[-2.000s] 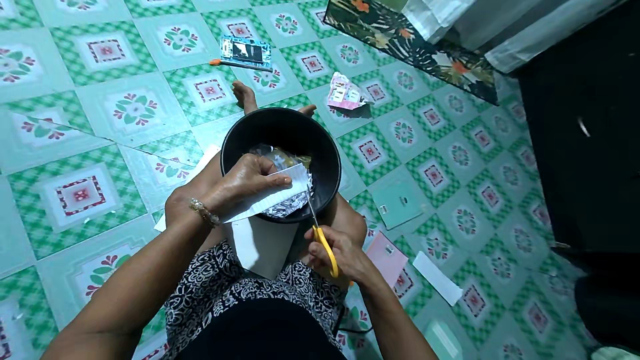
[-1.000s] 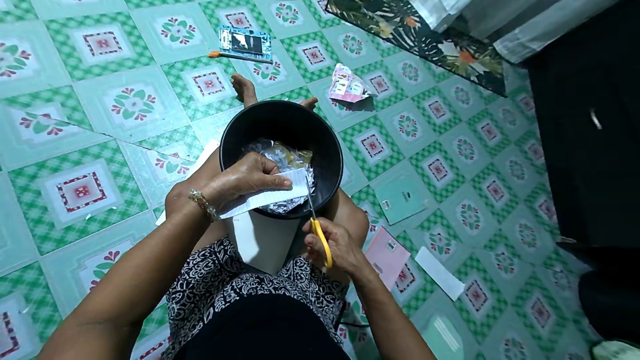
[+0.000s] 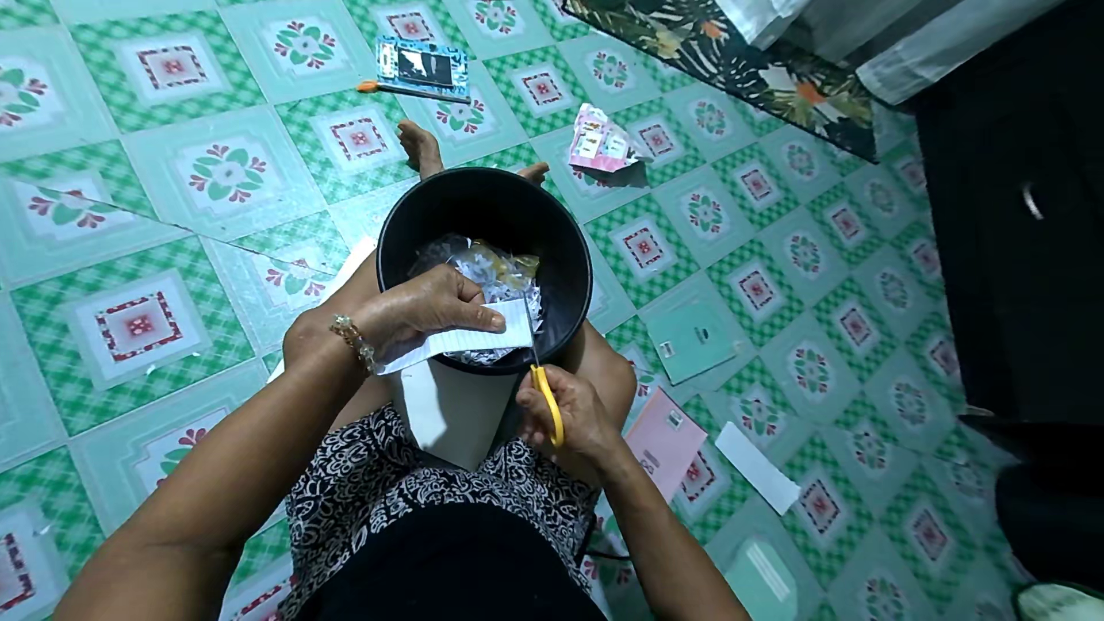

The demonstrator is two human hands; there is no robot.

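Note:
My left hand [image 3: 435, 306] holds a strip of lined white paper [image 3: 466, 339] over the near part of a black round bin [image 3: 565, 332]. Yellow-handled scissors [image 3: 548, 405] are in my right hand [image 3: 573, 414], their blades at the strip's right end. Cut paper shreds [image 3: 496, 280] and some clear and yellowish plastic lie inside the bin, which stands between my legs. Part of the bin's contents is hidden under my left hand and the strip.
On the tiled-pattern floor lie a pink booklet [image 3: 666, 442], a green booklet [image 3: 690, 341], a white paper strip [image 3: 757, 466], a crumpled pink wrapper [image 3: 601, 142], and a blue packet [image 3: 423, 67] beside an orange-tipped stick [image 3: 414, 91]. A dark piece of furniture [image 3: 1018, 259] stands at right.

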